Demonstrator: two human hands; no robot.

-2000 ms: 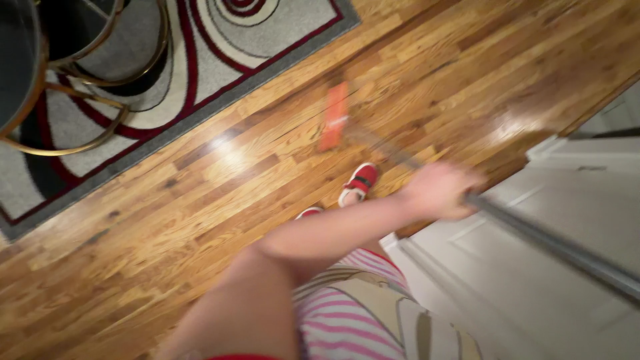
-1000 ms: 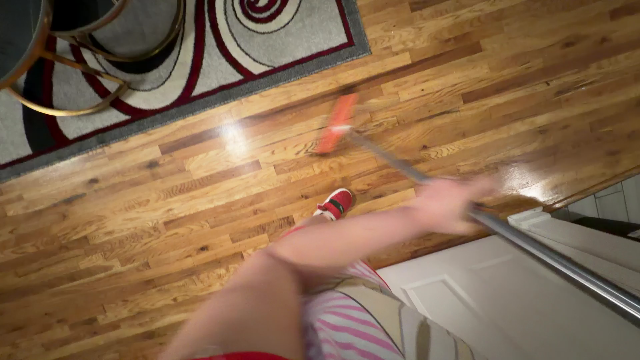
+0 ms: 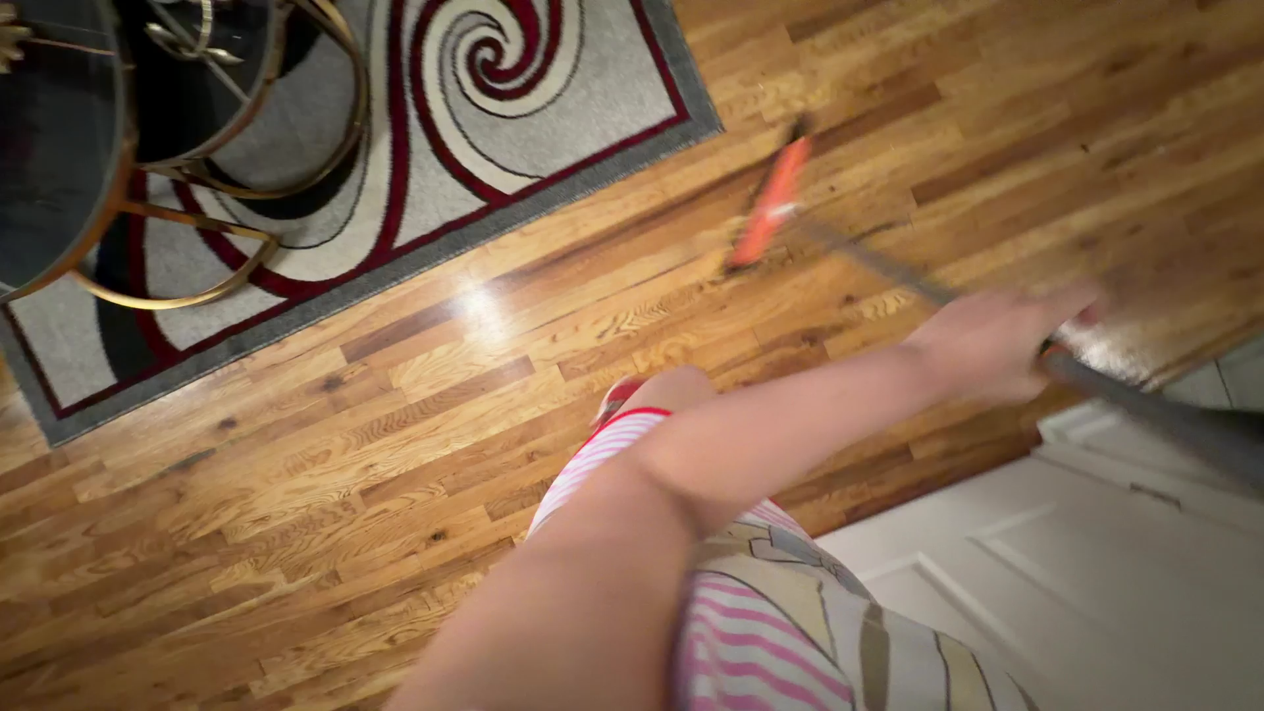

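From the lower left, my left arm reaches across my body, and my left hand (image 3: 1012,341) is closed around the grey pole (image 3: 1136,395) of a broom. The broom's orange head (image 3: 773,202), blurred, with a dark edge of bristles, is at the wood floor beyond the hand, near the rug's corner. The pole slants from the head through my hand and leaves the view at the right edge. My right hand is out of view. My striped clothing, a patterned cloth over it and part of a red shoe show below.
A grey rug (image 3: 612,84) with red and cream swirls lies at the upper left, under round gold-framed tables (image 3: 126,148) with dark tops. A white panelled door or cabinet (image 3: 1047,553) stands at the lower right, beside light tiles (image 3: 1239,375). Wood floor (image 3: 395,474) spans the middle.
A knee now shows in front of the red shoe, which was in fuller view before. My left hand stays on the pole, and the orange head remains near the rug's corner.
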